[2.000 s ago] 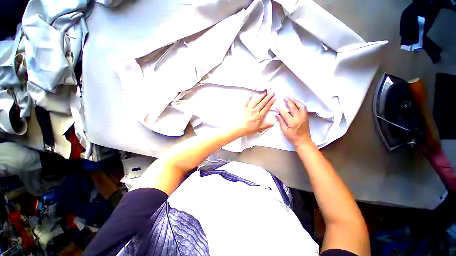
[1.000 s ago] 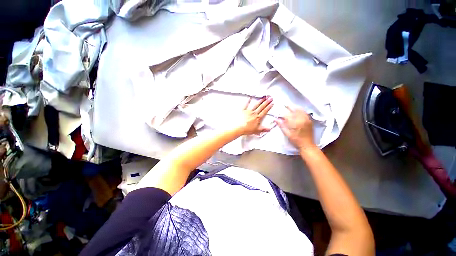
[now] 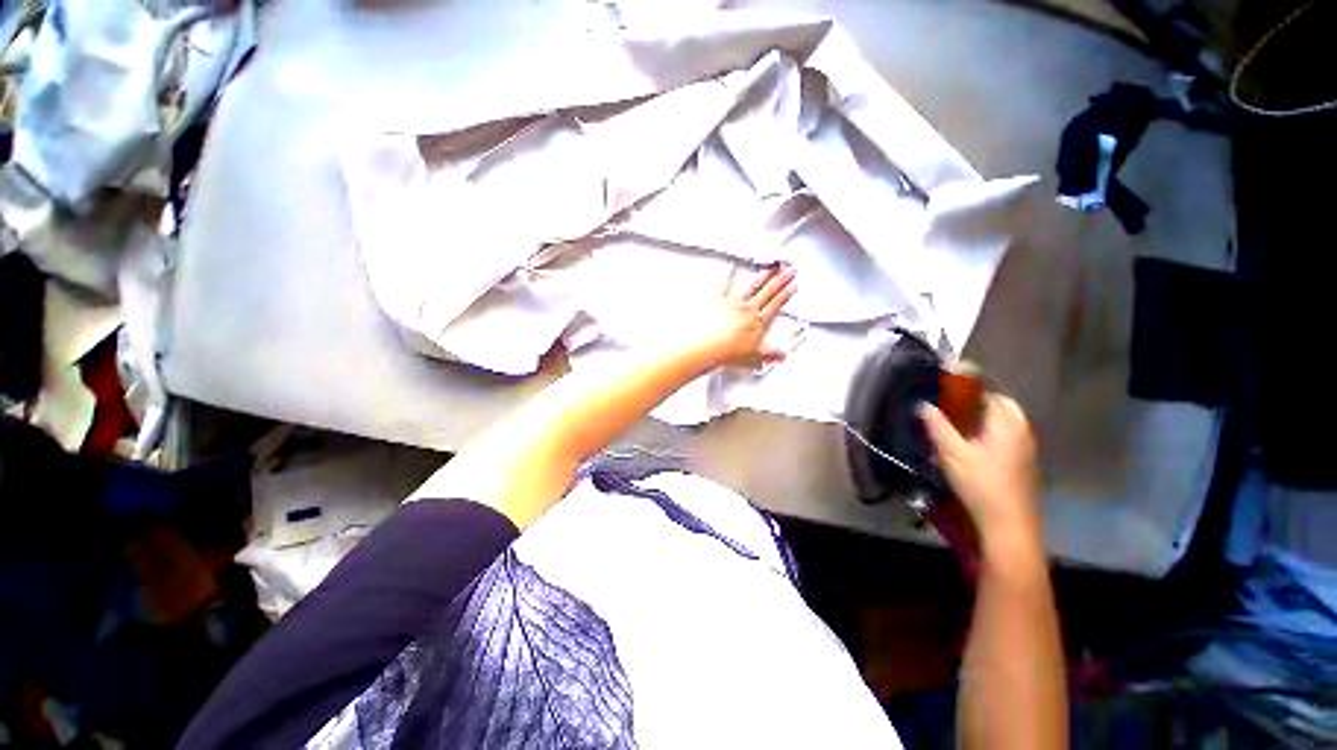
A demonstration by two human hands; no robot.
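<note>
A large white garment (image 3: 645, 191) lies in folds and layers on the pressing table. My left hand (image 3: 757, 318) rests on it, palm down with fingers apart, near its lower middle. My right hand (image 3: 985, 447) is closed around the orange-brown handle of the steam iron (image 3: 889, 418). The iron is blurred, dark, and overlaps the garment's lower right edge; whether its sole touches the cloth cannot be told. A dark red hose shows in part below the iron, mostly hidden by my right hand and forearm.
The pressing table (image 3: 279, 315) is grey-white. Crumpled pale garments (image 3: 103, 117) hang at its left edge. Dark cloth scraps (image 3: 1107, 139) lie at the upper right, above a flat black square (image 3: 1180, 331). Cloth heaps lie on the floor around the table.
My right hand has left the cloth and taken hold of the iron, which has moved left from the table's right side to the garment's edge. My left hand stays on the cloth. The view has shifted.
</note>
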